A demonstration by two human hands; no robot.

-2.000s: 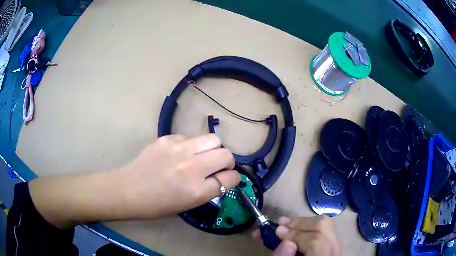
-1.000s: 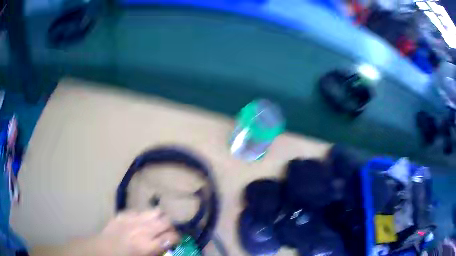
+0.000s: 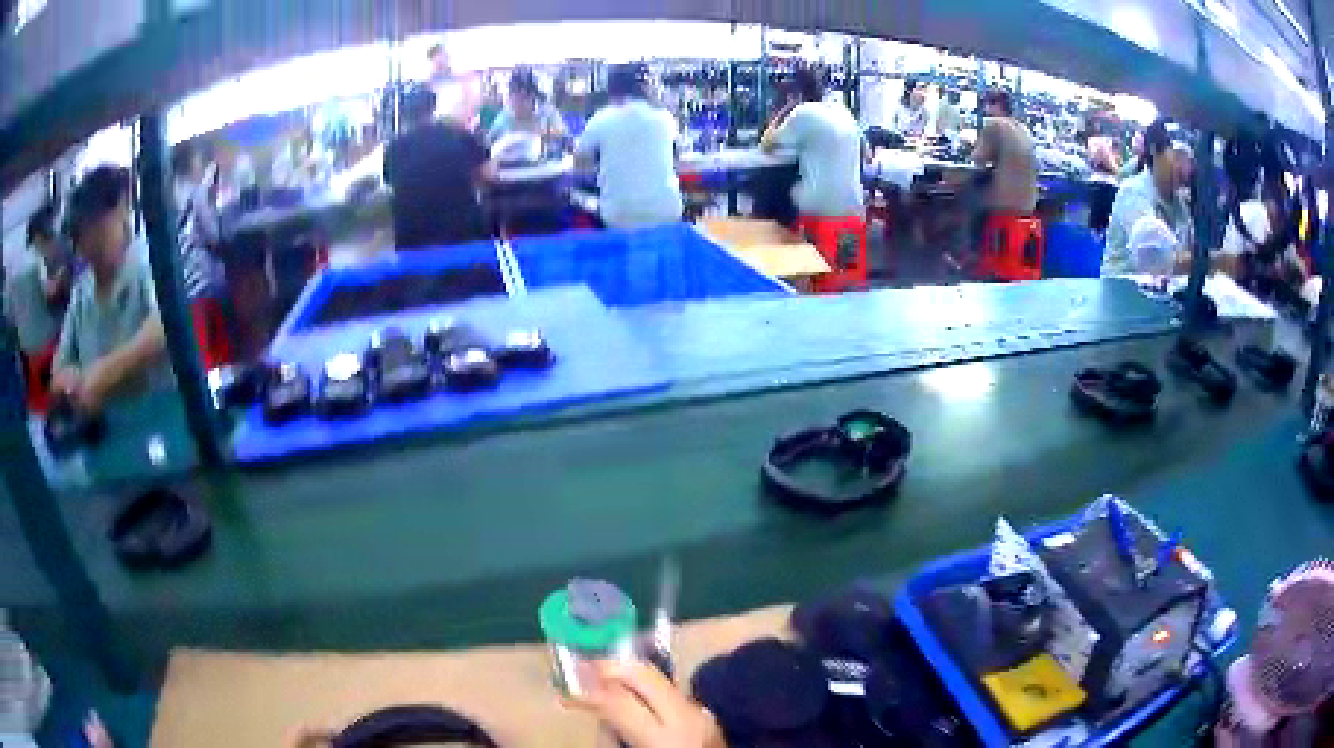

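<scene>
The solder wire spool with its green flange and grey metal pieces stands near the back edge of the tan board. My right hand is at the bottom, blurred and partly cut off, with its fingers at the lower part of the spool. A thin blurred grey streak rises beside the spool; whether the hand holds it or anything else cannot be told. The top of a black headband shows at the bottom edge; its ear cup is out of the picture. My left hand is not in view.
Black speaker plates lie beside a blue tray with a yellow sponge. A pink fan is at the right. Headphones lie on the green belt. Beyond are black pieces on a blue board, blue bins and several seated people.
The view has swung up from the work to the belt and room. The ear cup and left hand have left the picture. The right hand now shows at the spool; the iron is not clearly visible.
</scene>
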